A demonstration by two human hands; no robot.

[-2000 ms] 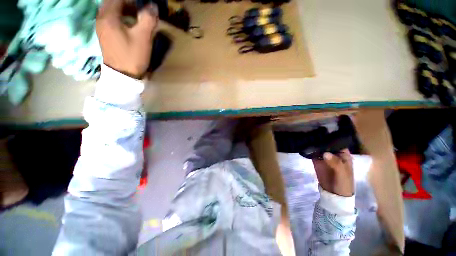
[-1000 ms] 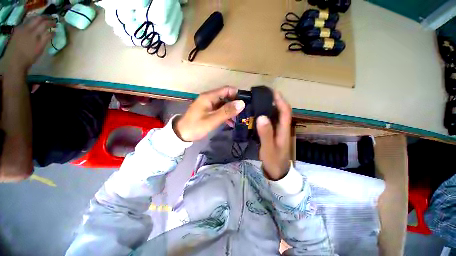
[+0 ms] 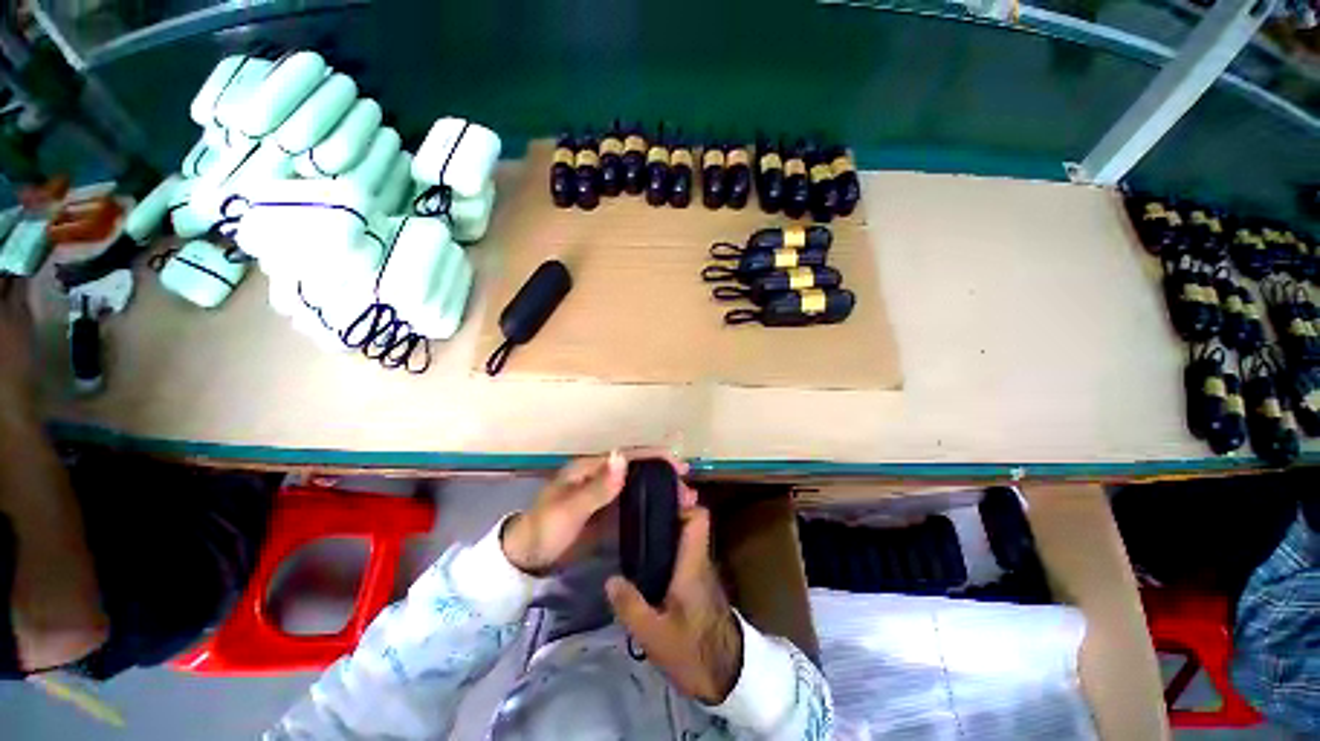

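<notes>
A plain black capsule-shaped device (image 3: 650, 530) is held upright between my two hands, just below the bench edge. My left hand (image 3: 573, 510) grips its upper left side. My right hand (image 3: 686, 605) grips its right side and lower end. No yellow band shows on it. Another plain black device (image 3: 531, 308) with a cord loop lies tilted on the cardboard pad (image 3: 623, 340). A short stack of yellow-banded black devices (image 3: 802, 306) lies on the pad's right part, loops to the left. A row of banded devices (image 3: 666, 171) stands along the pad's back edge.
Mint-green devices (image 3: 333, 239) with black cords are piled at left. More banded devices (image 3: 1226, 391) lie at far right. An open carton (image 3: 1118, 623) with black pieces (image 3: 886, 555) and a pale liner sheet (image 3: 948, 659) is below the bench at right. A person's arm (image 3: 44, 521) is at left, beside a red stool (image 3: 379, 557).
The view has shifted, showing more of the bench. The black piece in my hands is now upright with no yellow visible. The neighbour's arm at left has moved back from the mint-green devices.
</notes>
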